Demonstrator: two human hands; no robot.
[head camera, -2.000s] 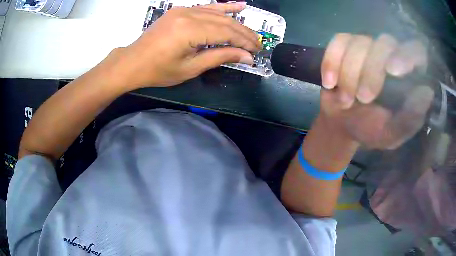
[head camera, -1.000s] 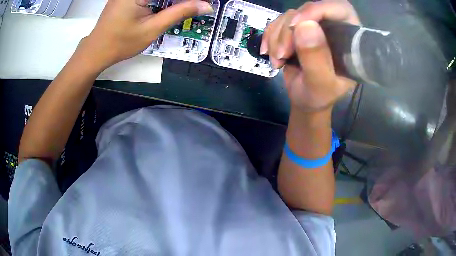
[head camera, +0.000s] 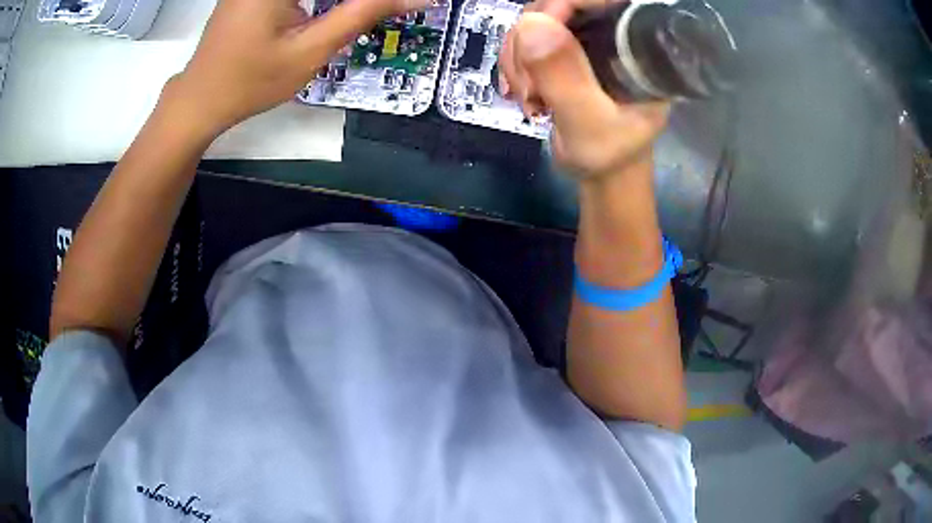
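Observation:
Two white housings lie side by side, open side up, at the top middle. The left housing (head camera: 358, 94) holds a green circuit board (head camera: 417, 51) with a yellow transformer (head camera: 391, 43). The right housing (head camera: 465, 100) shows a black block (head camera: 473, 49); its right part is hidden by my right hand. My right hand (head camera: 583, 97) is closed around the black electric screwdriver (head camera: 659, 51), over the right housing; the tool's tip is hidden. My left hand (head camera: 266, 61) is over the left housing's upper left, thumb stretched out. Its fingers are cut off by the top edge, so its hold cannot be told.
A white sheet (head camera: 271, 138) lies on the dark green bench (head camera: 491, 194), left of the housings. Stacked white housings (head camera: 92, 14) stand at the top left. A blue thing (head camera: 417, 216) shows at the bench's front edge. A pink cloth (head camera: 848, 378) is at the right.
My right hand with the screwdriver first moved left from the first housing view and is now farther up and left. My left hand has moved left, uncovering the left housing's board.

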